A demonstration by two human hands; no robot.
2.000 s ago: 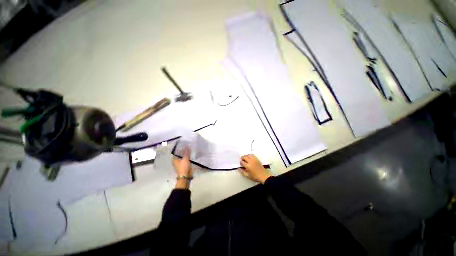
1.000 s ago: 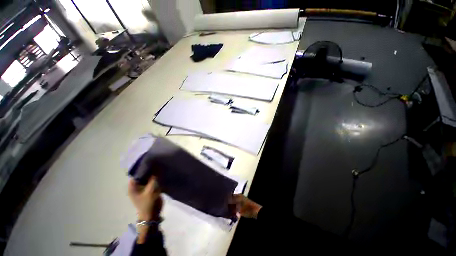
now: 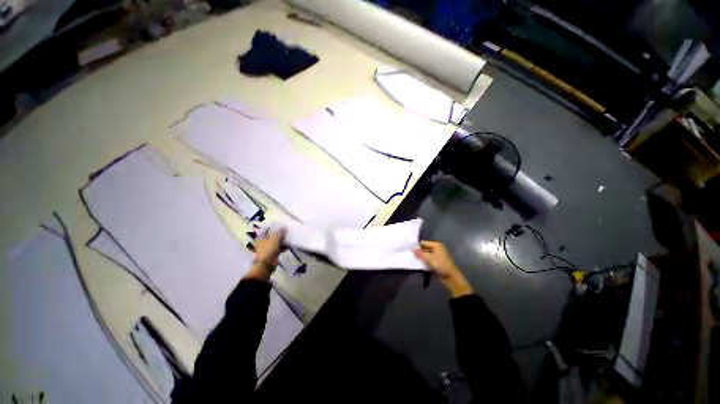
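A white paper-topped cut piece (image 3: 377, 246) is held up over the table's front edge. My left hand (image 3: 269, 251) grips its left end, low over the small offcuts. My right hand (image 3: 439, 263) grips its right end, out beyond the table edge above the floor. The piece sags a little between the hands. Small dark-edged fabric offcuts (image 3: 239, 198) lie under and beside my left hand, partly hidden by it.
Large paper-topped cut pieces (image 3: 158, 229) lie across the cream table (image 3: 197, 67). A dark fabric heap (image 3: 272, 57) lies farther back. A white roll (image 3: 395, 35) spans the far end. A round black-framed object (image 3: 485, 162) stands beside the table edge. Cables lie on the floor.
The view has turned toward the table's far end. The held piece, earlier showing its dark side, now shows white paper and has moved along the table to the front edge, past the large pieces.
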